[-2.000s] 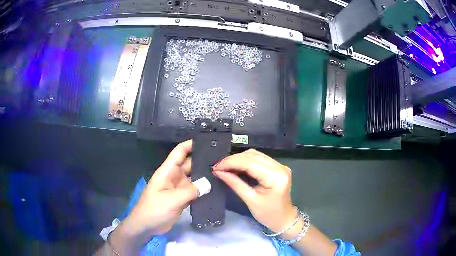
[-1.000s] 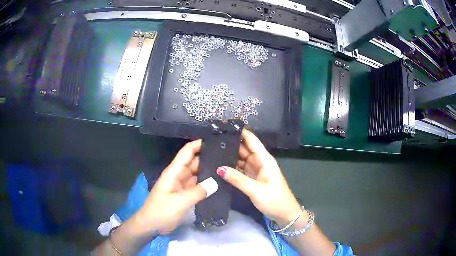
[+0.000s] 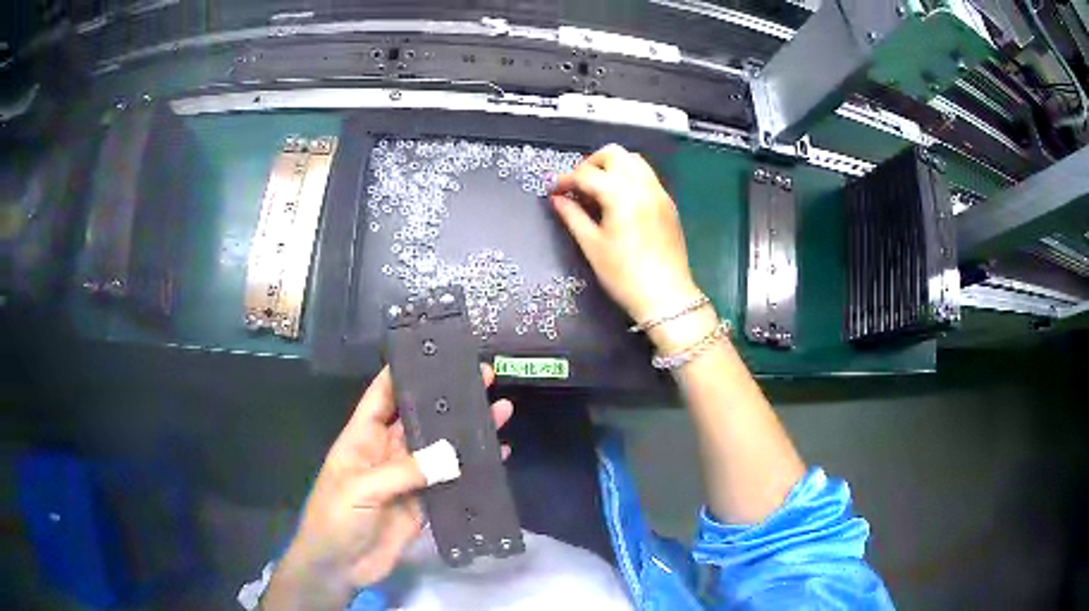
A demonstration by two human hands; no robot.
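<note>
My left hand (image 3: 380,468), with a white wrap on the thumb, holds a dark fixture bar (image 3: 457,436) over the near edge of the black parts tray (image 3: 340,239). The bar is tilted, its top end leaning left, with small rings or holes along its face and round metal pins at its ends. My right hand (image 3: 615,221) is over the tray's far right part, thumb and forefinger close together at the small rings (image 3: 537,173). Whether a ring is between the fingertips cannot be told. More small rings (image 3: 418,227) lie scattered along the tray's left and near parts.
A coppery-silver bar (image 3: 287,239) lies left of the tray. A single dark bar (image 3: 771,257) and a stack of black fixtures (image 3: 898,248) stand to the right. A dark stack (image 3: 134,221) is at far left. Rails (image 3: 394,103) run behind, and a metal bracket (image 3: 824,72) juts in at upper right.
My right hand has left the bar and reached out to the far right of the tray. My left hand still holds the bar, now tilted. The tray's green label shows again.
</note>
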